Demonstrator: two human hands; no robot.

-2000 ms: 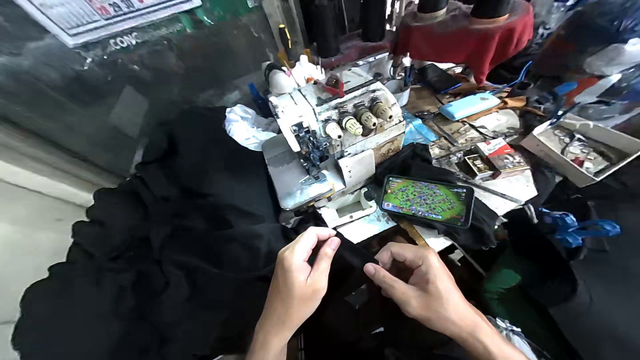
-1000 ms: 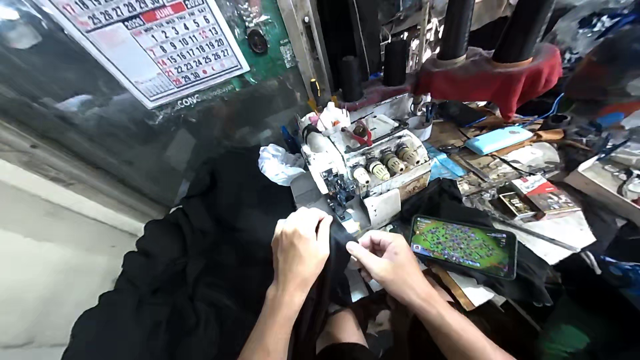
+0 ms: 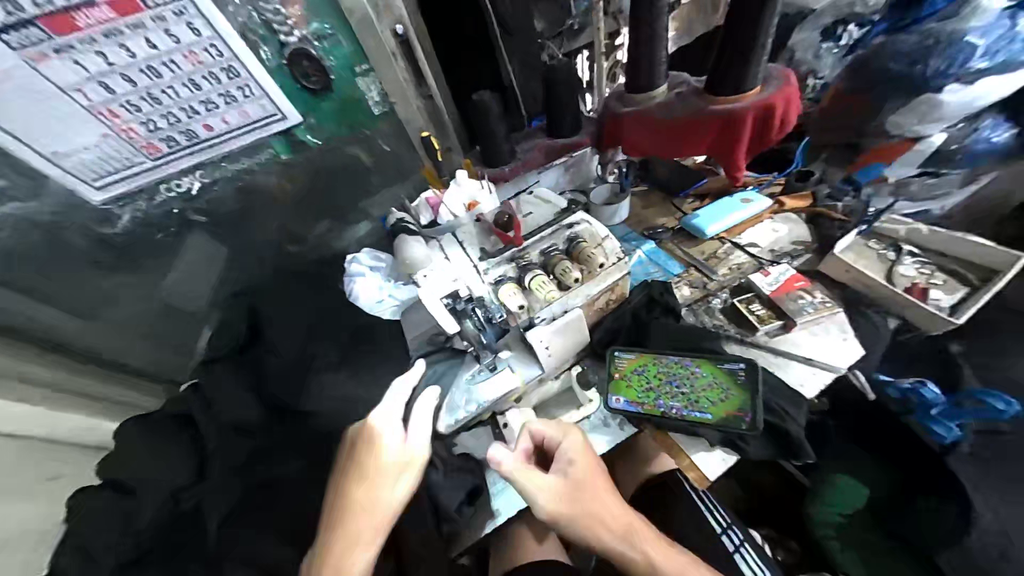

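An overlock sewing machine (image 3: 512, 296) stands at the middle, with a row of tension dials on its front. My left hand (image 3: 396, 436) lies on black fabric (image 3: 296, 416) at the left edge of the machine's bed, its fingers spread; whether it grips the cloth cannot be told. To its right, below the machine's front edge, my right hand (image 3: 552, 472) has thumb and index finger pinched together. A thin dark thing shows at those fingertips, too small to name. The black fabric spreads in a large heap to the left.
A smartphone (image 3: 684, 390) with a lit screen lies right of the machine. Beyond are a small open box (image 3: 756, 312), a light blue case (image 3: 726, 213), a white cup (image 3: 610, 204) and a cardboard tray (image 3: 924, 272). Black thread cones (image 3: 646, 48) stand behind on red cloth (image 3: 704, 128).
Both hands held black fabric between them below the machine, then near its presser foot. Now they are farther apart, the left at the bed's edge and the right lower. The view has shifted.
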